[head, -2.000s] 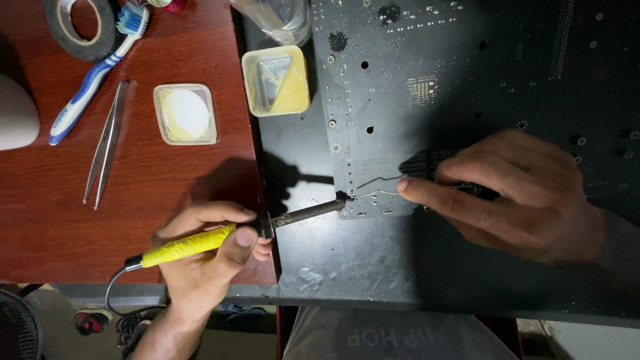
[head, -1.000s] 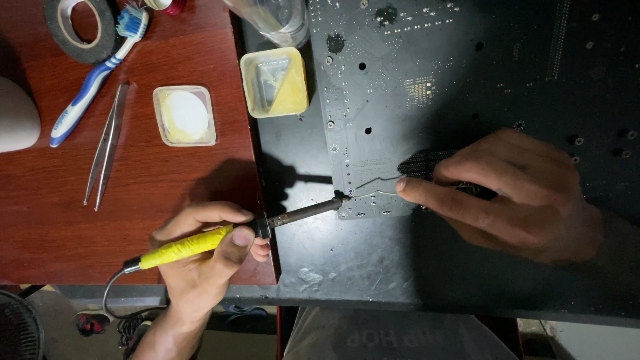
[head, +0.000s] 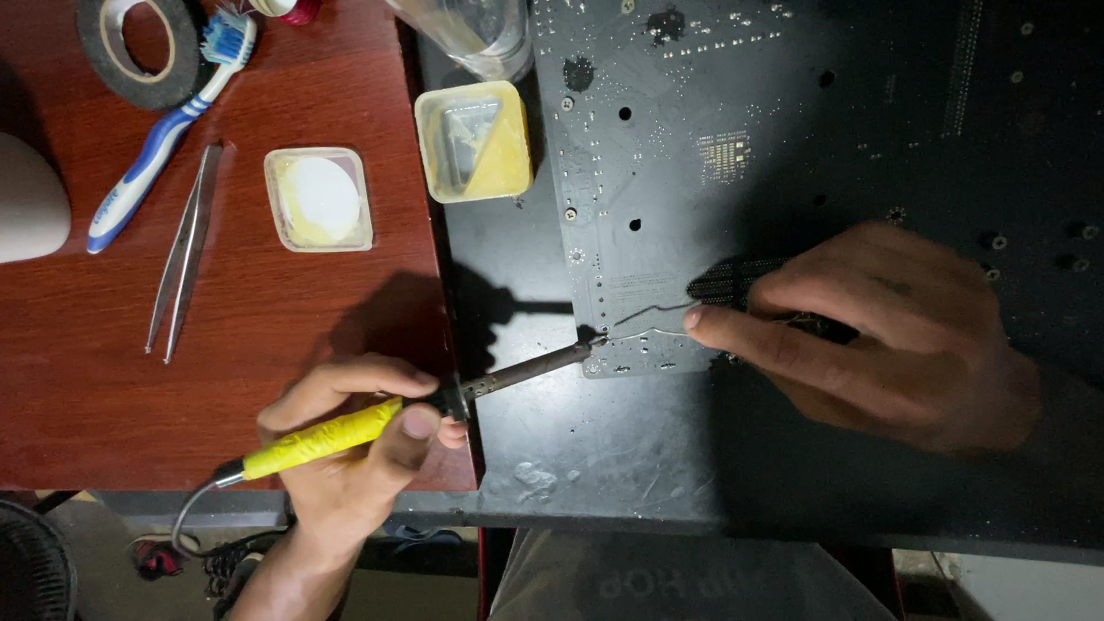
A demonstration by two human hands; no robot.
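My left hand [head: 362, 431] grips a soldering iron [head: 323, 438] by its yellow-wrapped handle. The iron's tip meets the near left corner of a black printed circuit board [head: 690, 216], which lies with its solder joints facing up. A thin strand of solder wire [head: 651, 331] runs from the fingertips of my right hand [head: 880, 345] to that tip, and its dark shadow falls on the board just above it. The right index finger is extended along the wire; the other fingers are curled, and their undersides are hidden.
On the red-brown wooden board at left lie metal tweezers [head: 184, 259], a toothbrush [head: 155, 155], a roll of black tape [head: 164, 82] and a small tub holding something white [head: 278, 216]. An open tub of yellow flux-like paste [head: 523, 164] and a clear container [head: 513, 56] stand beside the circuit board.
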